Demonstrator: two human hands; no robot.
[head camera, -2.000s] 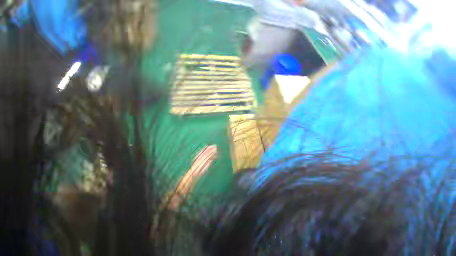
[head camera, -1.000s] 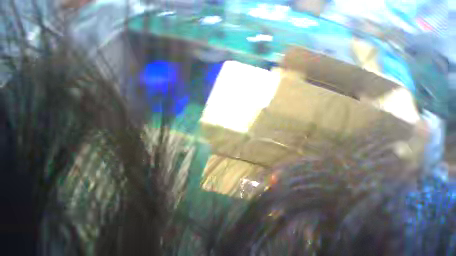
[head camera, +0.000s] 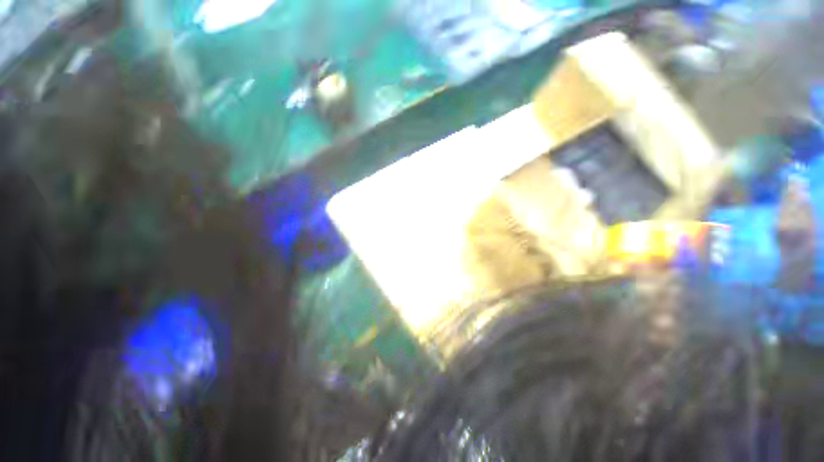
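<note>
A tan carton (head camera: 506, 239) stands right of centre, tilted in the blurred view. Its left part is bright white with glare. Its flaps (head camera: 655, 99) stand up at the upper right, around an opening that shows dark grey goods (head camera: 613, 171). A yellow-orange tape dispenser (head camera: 643, 242) with blue parts is at the carton's lower right edge. A blurred skin-toned patch lies below it, partly behind dark hair; whose hand it is cannot be told. My left hand cannot be made out. Dark hair covers the left and bottom of the view.
A green surface (head camera: 271, 99) with small blurred items lies beyond the carton. Deep blue shapes are left of the carton (head camera: 298, 221) and at the lower left (head camera: 172, 347). Light blue clothing of a person (head camera: 754, 248) is at the right edge.
The view has swung right from the floor and pallet to the carton. The carton now shows its opening with dark goods, and the tape dispenser has come into sight.
</note>
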